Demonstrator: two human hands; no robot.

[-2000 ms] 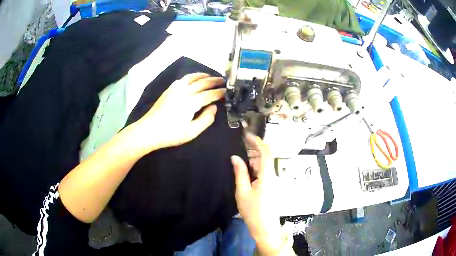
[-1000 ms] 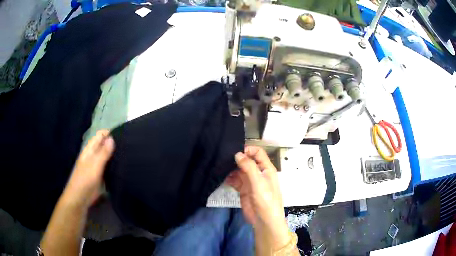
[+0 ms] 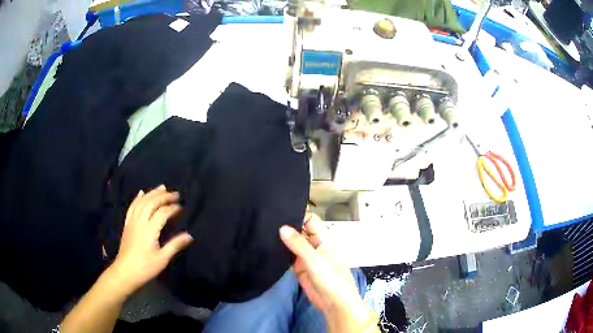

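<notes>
The black garment piece [image 3: 240, 195] lies left of the needle area, its right edge running down from the presser foot [image 3: 299, 140] of the overlock machine [image 3: 390, 62]. My left hand [image 3: 153, 227] rests on the fabric's left part with its fingers spread, not gripping it. My right hand [image 3: 315, 260] pinches the fabric's right edge below the machine, thumb on top and fingers partly hidden under the edge. The piece hangs over the table's front edge towards my lap.
The black garment pile [image 3: 71, 130] with a white label [image 3: 179, 25] covers the left side, above a pale green cloth [image 3: 146, 123]. Scissors [image 3: 495, 175], a small clear case [image 3: 491, 216] and a dark strip [image 3: 421, 221] lie at right. Olive green fabric [image 3: 416, 13] is behind the machine.
My left hand has moved from the fabric's left edge onto its top and opened. My right hand is slightly lower, still at the right edge. The fabric is spread wider, further up beside the machine.
</notes>
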